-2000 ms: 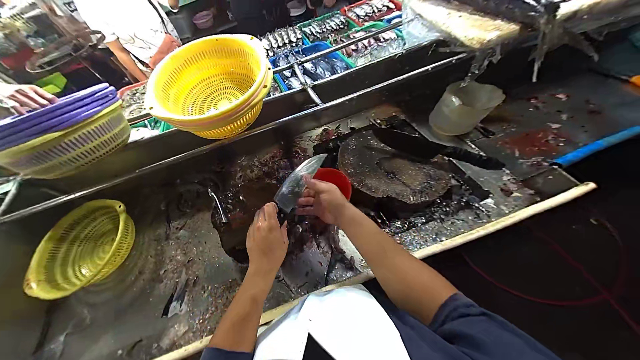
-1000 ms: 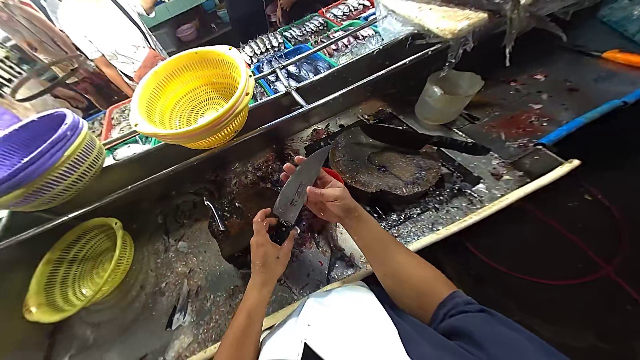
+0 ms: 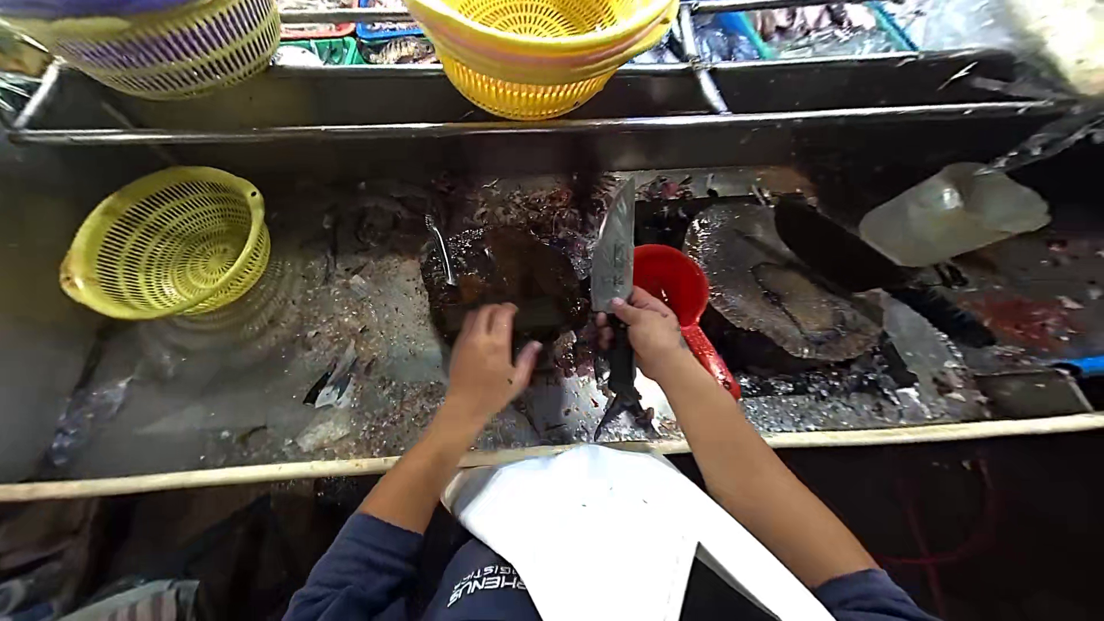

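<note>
My right hand (image 3: 642, 332) is closed around a knife (image 3: 615, 250) where blade and dark handle meet; its broad blade points away from me. My left hand (image 3: 490, 358) holds nothing, fingers apart, at the near edge of a dark, wet chopping block (image 3: 517, 276). On that block lies a small metal tool (image 3: 442, 250), its kind unclear. Just right of the knife is a red plastic dipper (image 3: 673, 280), its handle toward me. A fish tail (image 3: 625, 410) shows below my right hand.
A yellow-green plastic colander (image 3: 172, 246) stands at left. Yellow colanders (image 3: 526, 82) and a purple-and-green stack (image 3: 198, 52) rest by the rail. At right are a round wooden block (image 3: 776, 285), a dark cleaver-like knife (image 3: 837, 250) and a translucent jug (image 3: 953, 211). A pale rounded edge (image 3: 862, 434) borders the counter.
My left hand has let go of the knife, which both hands were touching, and now reaches over the dark block's near edge. The knife is in my right hand. The view has turned and moved closer.
</note>
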